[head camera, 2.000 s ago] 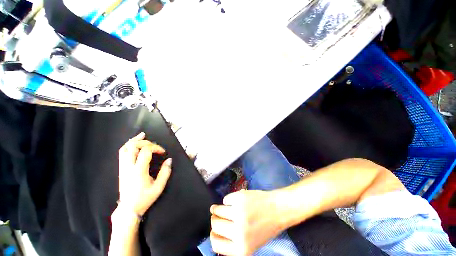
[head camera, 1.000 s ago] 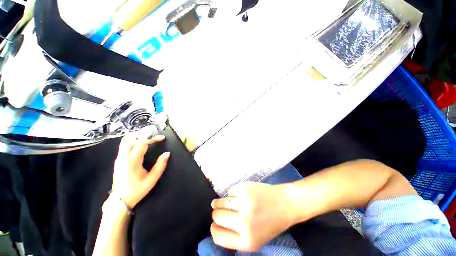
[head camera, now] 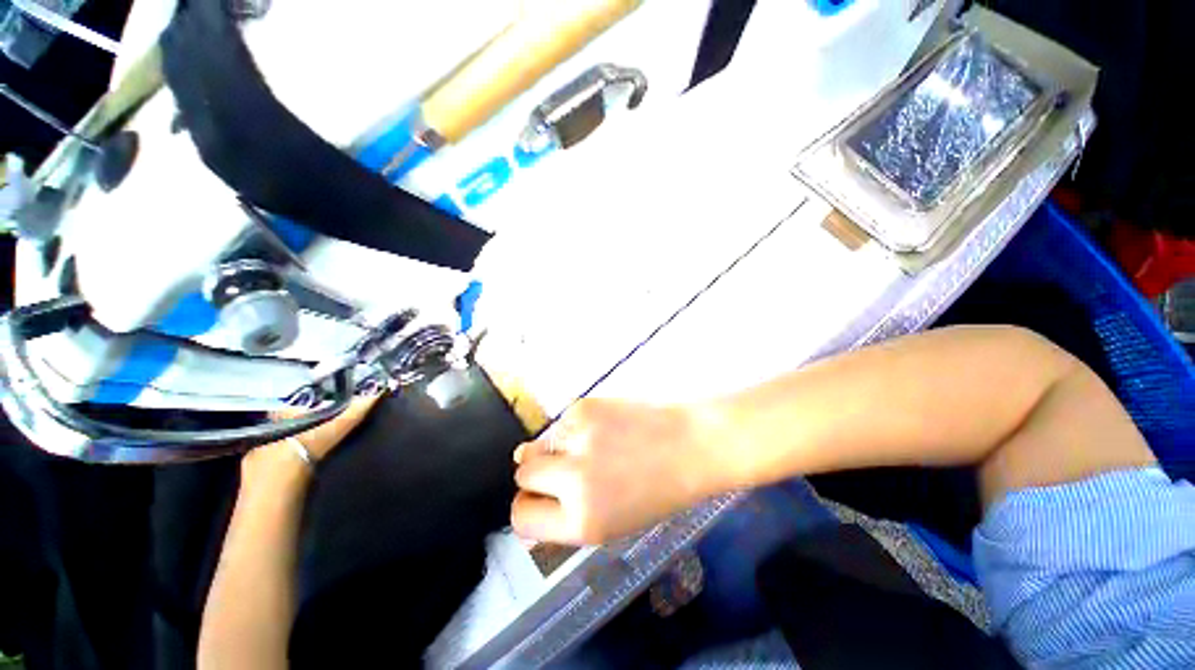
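Black cloth [head camera: 393,524] lies over the machine bed and hangs off to the left. The sewing machine head [head camera: 144,262] with blue stripes is above it, its round tension dial [head camera: 427,353] near the needle area. My left hand [head camera: 308,432] lies on the cloth beside the needle area; its fingers are hidden under the machine head. My right hand [head camera: 590,474] is closed at the cloth's right edge, fingertips curled under, pinching the edge.
A clear-wrapped box [head camera: 937,131] sits on the white table top [head camera: 682,314] at upper right. A printed ruler [head camera: 616,569] runs along the front edge. A black strap [head camera: 302,151] loops over the machine head. A blue crate [head camera: 1127,314] stands at right. Black cloth lies on my lap.
My right hand has moved up towards the needle with the cloth edge. My left hand has slid under the machine head. The ruler edge has come into view below my right hand.
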